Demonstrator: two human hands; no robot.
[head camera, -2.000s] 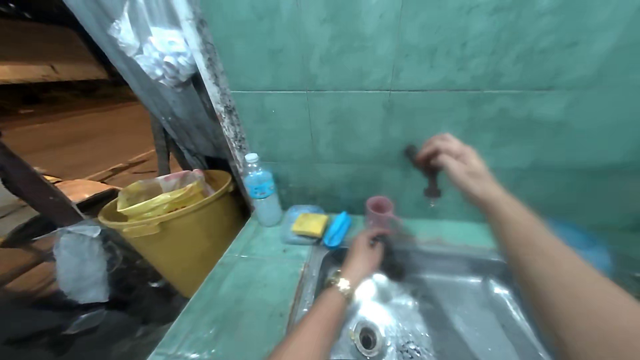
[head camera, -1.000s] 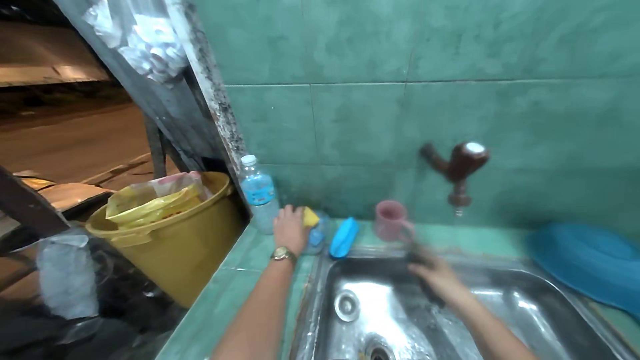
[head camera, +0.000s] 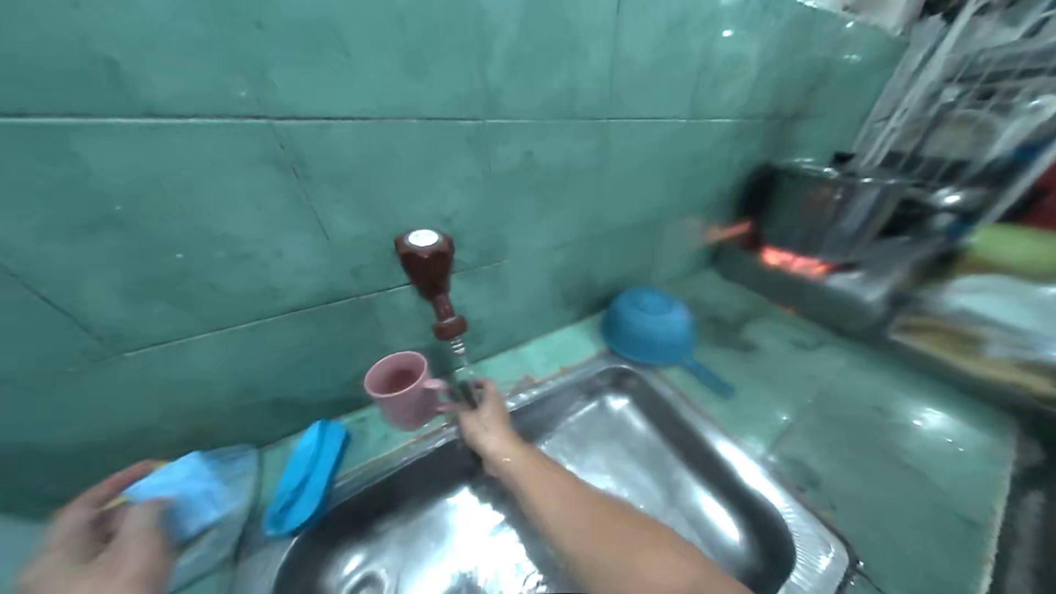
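Note:
At the lower left my left hand (head camera: 115, 528) is closed on a light blue item (head camera: 186, 495), blurred, with a bit of yellow at its edge. A clear container lies under or behind it. Beneath the dark red faucet (head camera: 429, 272), from which water runs, my right hand (head camera: 485, 421) holds a dark, slim object whose kind I cannot tell. A pink mug (head camera: 403, 388) stands on the back ledge just left of that hand. Between the mug and my left hand lies a bright blue brush-like item (head camera: 307, 477). My right forearm crosses the stainless steel sink (head camera: 643, 462).
A blue plastic dipper (head camera: 652, 326) lies upside down behind the sink's right corner. Farther right, a metal pot (head camera: 825, 206) stands over glowing orange fire. A wire dish rack (head camera: 982, 107) is at the upper right. Green tiles cover the wall and counter.
The view has swung right. My left hand, earlier reaching to the yellow sponge beside the bottle, now holds a light blue item. Water now runs from the faucet over my right hand.

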